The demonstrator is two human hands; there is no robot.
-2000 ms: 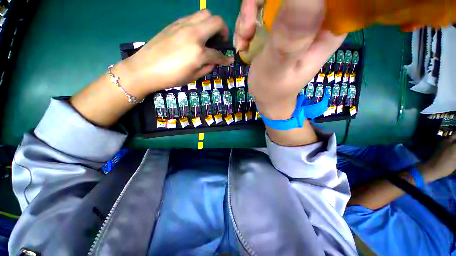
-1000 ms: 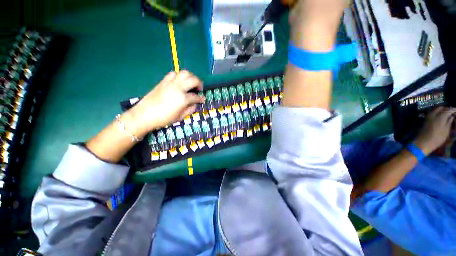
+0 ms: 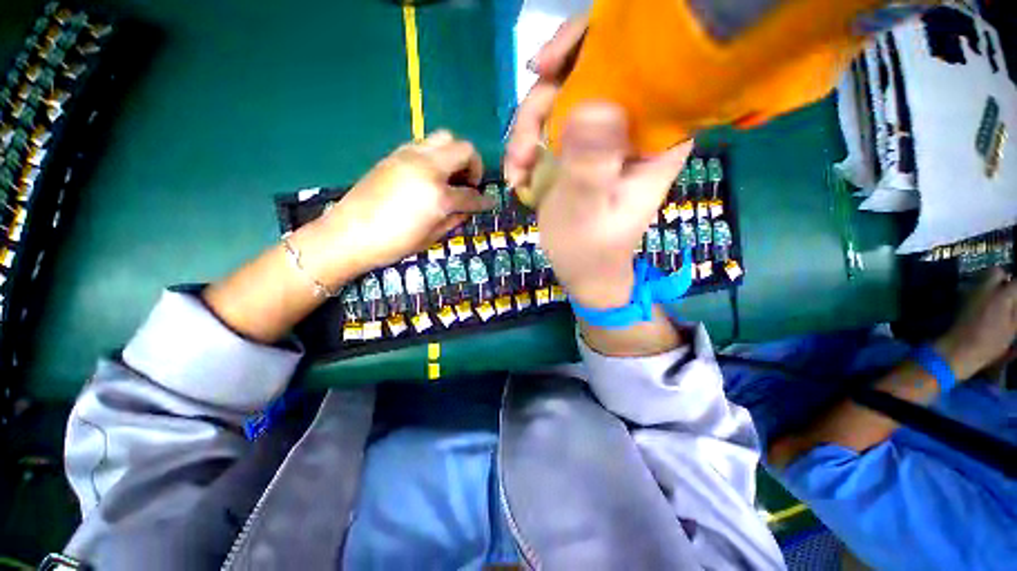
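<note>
The black tray [image 3: 524, 318] with two rows of small modules lies in front of me, each with a green board and an orange-and-white end. My left hand [image 3: 418, 206] is over the upper row, its thumb and forefinger at a module [image 3: 494, 201]; whether they grip it cannot be told. My right hand [image 3: 597, 190], blue band at the wrist, holds the orange electric screwdriver [image 3: 714, 78] over the tray. The tool is blurred and cut off by the top edge; its tip is hidden behind the hand.
A white box [image 3: 535, 34] stands beyond the tray, partly hidden by my right hand. Another loaded tray [image 3: 34, 145] is at far left. White sheets [image 3: 948, 123] lie at right. A coworker's arm [image 3: 892, 396] in blue is at lower right. A yellow line [image 3: 414, 67] marks the green mat.
My right hand has come back from the white box to over the tray with the orange screwdriver. My left hand has moved slightly right, at the upper row. The camera view has also shifted.
</note>
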